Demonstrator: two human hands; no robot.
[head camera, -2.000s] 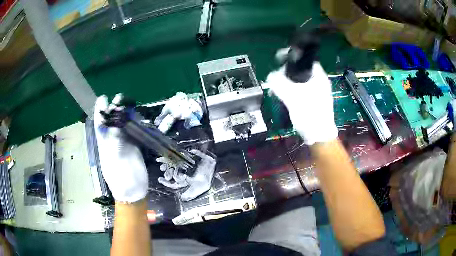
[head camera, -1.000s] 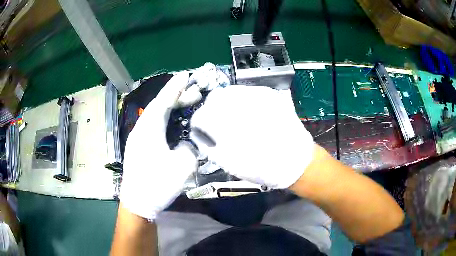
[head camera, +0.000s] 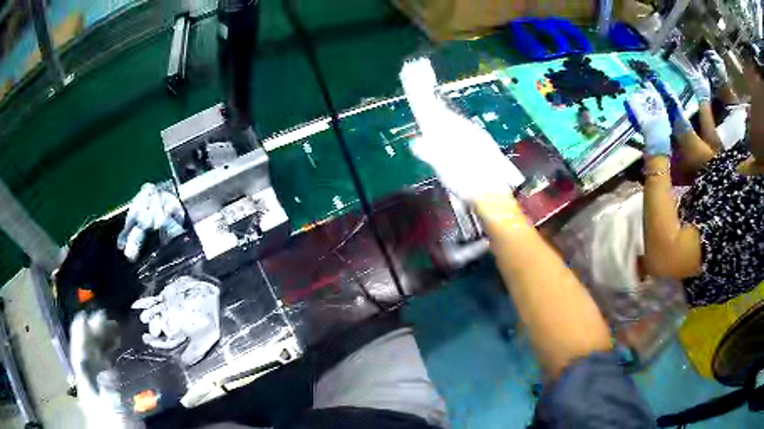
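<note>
My right hand (head camera: 469, 155), in a white glove, is stretched over the green and dark red surface on top of a silver profile (head camera: 466, 216). Part of the profile shows below the palm; the glove hides the rest, and I cannot tell if the fingers grip it. My left hand (head camera: 96, 364), also gloved, is blurred at the lower left and cut off by the bottom edge; its grip is unclear. The screw feeder (head camera: 226, 180) stands at centre left. The black screwdriver (head camera: 238, 59) hangs above it.
Whitish gloves lie beside the feeder (head camera: 152, 219) and in front of it (head camera: 186, 317). A pale slotted strip (head camera: 243, 369) lies along the bench edge. A black cable (head camera: 339, 126) hangs across the view. At right are small black parts (head camera: 582, 84), blue coils (head camera: 549, 38) and a neighbour with gloved hands.
The view has swung right. My hands, close together around a dark piece a second ago, are now apart: the right reaches over the profile, the left is low at the left.
</note>
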